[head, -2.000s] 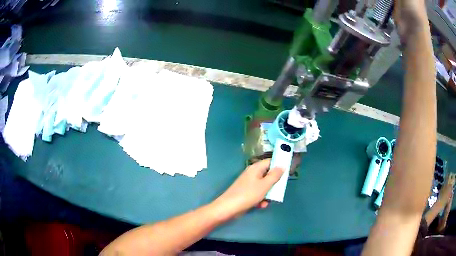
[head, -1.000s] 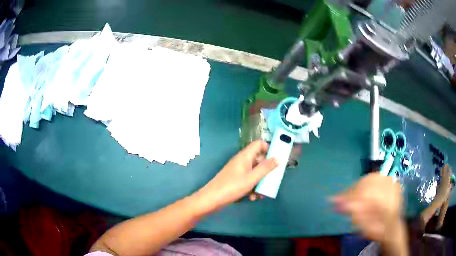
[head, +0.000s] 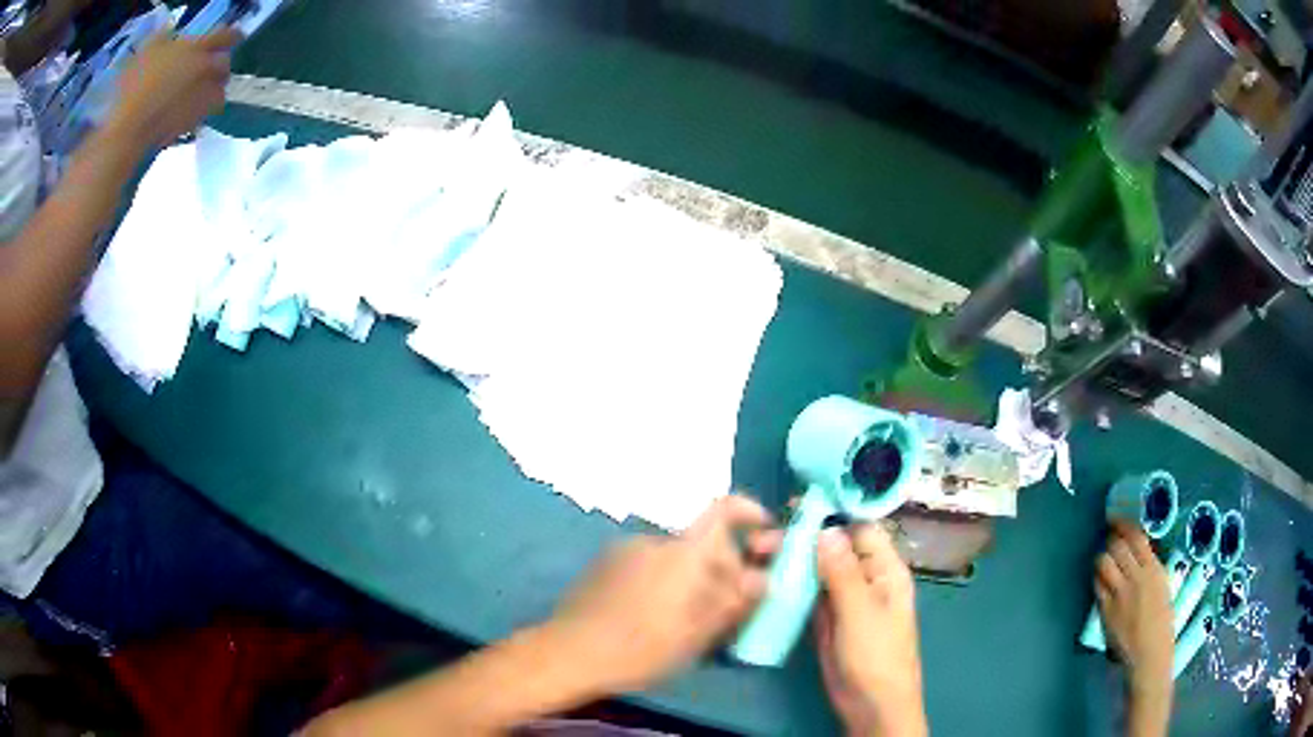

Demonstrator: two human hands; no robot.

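A turquoise handheld fan is in front of the press, its round head up and its handle slanting down to the left. My right hand holds the handle from the right. My left hand is blurred at the handle's left side; whether it grips is unclear. The green press stands at the upper right, with crumpled white scrap at its tip. Its silver fixture is beside the fan head, with no fan on it.
White sleeves lie fanned out at centre-left, turquoise showing among those at left. Several fans lie at the right, where another person's hand holds one. Another person's arm reaches across the upper left. A pale edge strip runs behind.
The fan has left the fixture and moved towards me. My right hand has left the press lever area and taken the fan's handle. Other people's hands have appeared at left and among the fans.
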